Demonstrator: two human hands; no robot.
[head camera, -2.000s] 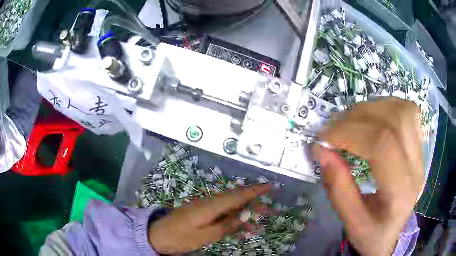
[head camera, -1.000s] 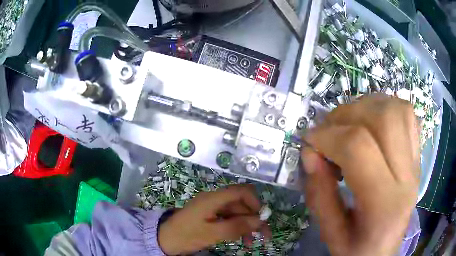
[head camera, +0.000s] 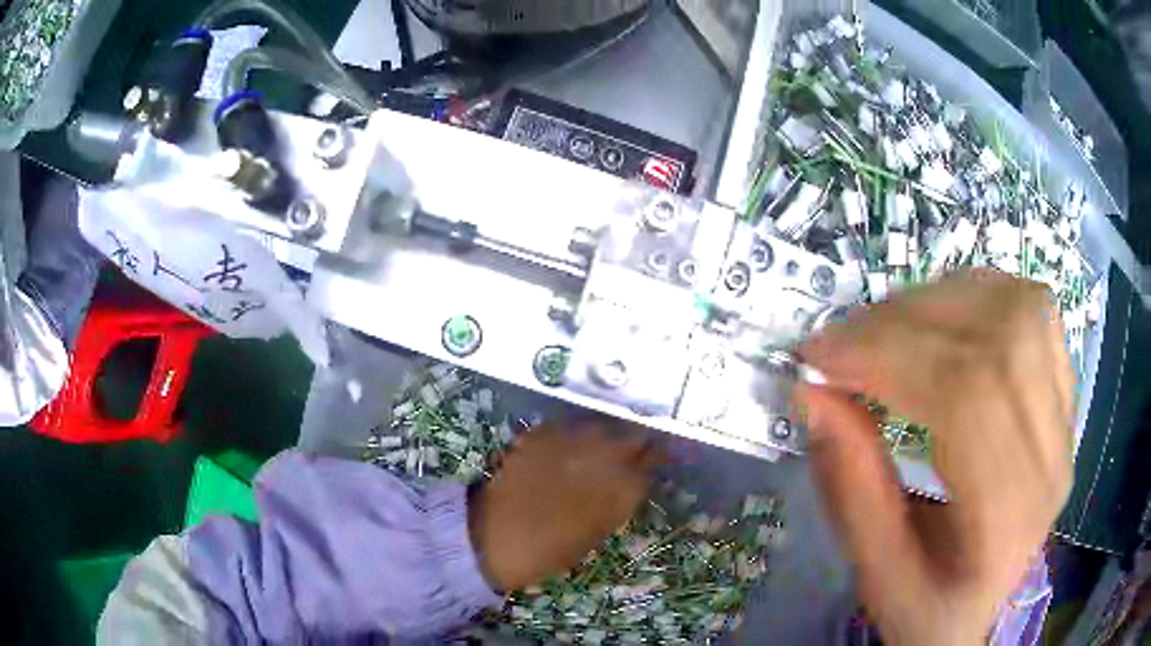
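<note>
The silver assembly fixture (head camera: 505, 290) lies across the middle, with a tiny green spot at its clamp slot (head camera: 703, 307). My right hand (head camera: 947, 416) is at the fixture's right end, thumb and forefinger pinched on a small white-headed piece (head camera: 812, 372) just right of the slot. Its stem is blurred and points toward the slot. My left hand (head camera: 568, 492) is over the lower parts tub (head camera: 341, 410), against the fixture's front edge; its fingers are hidden or dark, so what they hold cannot be seen.
A large translucent tub (head camera: 1096, 379) heaped with white-headed pieces stands at the right. A feeder track (head camera: 747, 120) meets the fixture from above. A black controller (head camera: 593, 139) and a round bowl (head camera: 543, 13) are behind. Tubing, a paper note (head camera: 189, 271) and a red stool (head camera: 95, 379) are at the left.
My left hand has moved up and left, toward the fixture's front edge, and turned its back to view. My right hand has shifted slightly away from the slot. The fixture's dark rod looks more drawn back.
</note>
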